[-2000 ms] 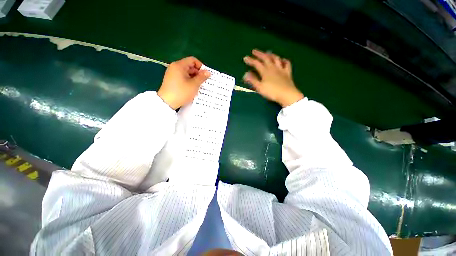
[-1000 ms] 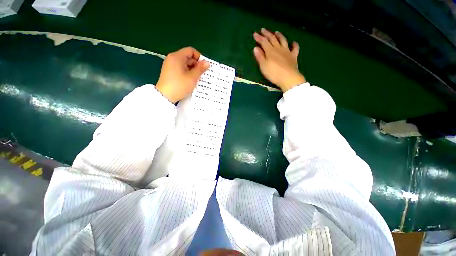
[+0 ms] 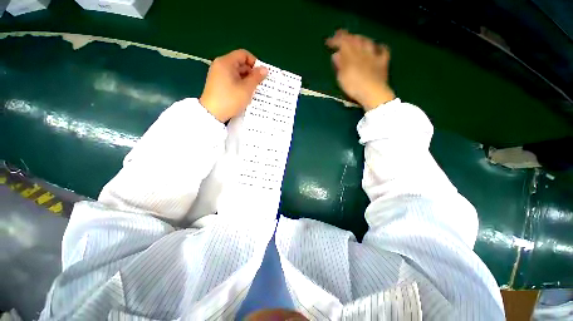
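Note:
My left hand [image 3: 231, 86] pinches the top left corner of a white label strip [image 3: 267, 131] between thumb and fingers. The strip bears rows of short black print and hangs toward my body over the bench edge. My right hand [image 3: 362, 66] is raised to the right of the strip, over the dark green conveyor belt [image 3: 283, 31]. It is blurred, its fingers partly bent. I cannot tell whether a small label is on its fingertips. It does not touch the strip.
White cartons [image 3: 119, 5] lie on the belt at the upper left, cut off by the frame. The glossy green bench top [image 3: 69, 94] runs across, nearer my body. Dark framework [image 3: 502, 37] is at the upper right. Yellow-and-black tape [image 3: 38, 194] marks the grey floor at left.
The cartons have shifted right along the belt. My right hand has moved up and slightly right, and its fingers are less spread than one second ago. My left hand keeps its pinch on the strip.

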